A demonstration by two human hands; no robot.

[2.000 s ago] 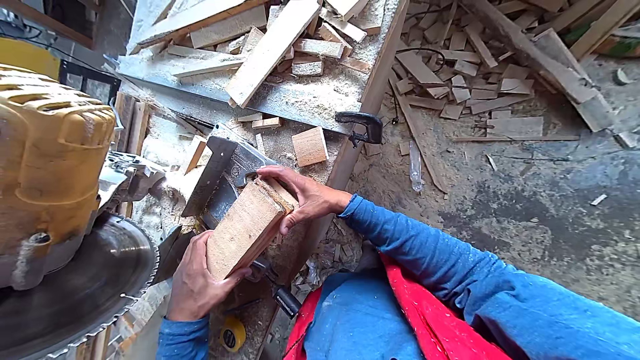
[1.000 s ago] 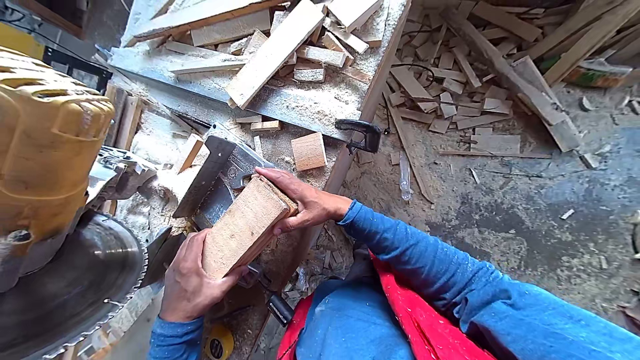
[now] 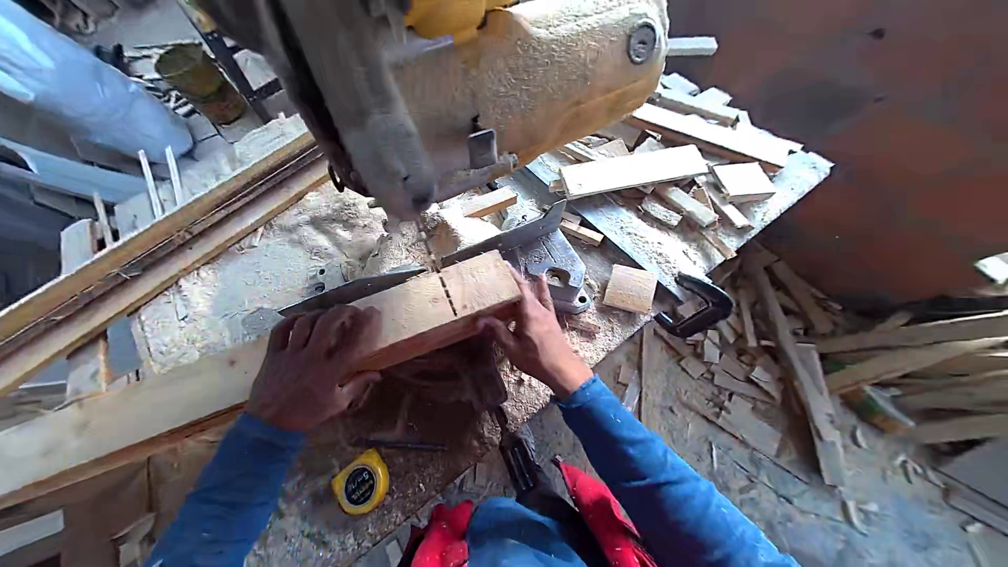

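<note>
A wooden board (image 3: pixel 425 311) lies across the table of a yellow miter saw (image 3: pixel 543 87), against its metal fence (image 3: pixel 512 236). My left hand (image 3: pixel 315 366) grips the board left of the blade line, and my right hand (image 3: pixel 537 335) holds its right end. A dark dashed line crosses the board's top face between the hands, below the saw head; whether it is a mark or blade teeth I cannot tell. To the left, pale timber (image 3: pixel 157 402) runs from my left hand to the frame's edge; the hand hides whether it is the same piece.
A yellow tape measure (image 3: pixel 361 482) lies at the bench's front. Right of the saw are a square wood block (image 3: pixel 630 288), a black clamp (image 3: pixel 694 305) on the bench edge and a pile of offcuts (image 3: pixel 685 181). More scrap wood (image 3: pixel 795 370) covers the floor at right.
Earlier both hands held a short wooden block beside the saw; now they are on wood against the fence under the saw head. The view has swung left.
</note>
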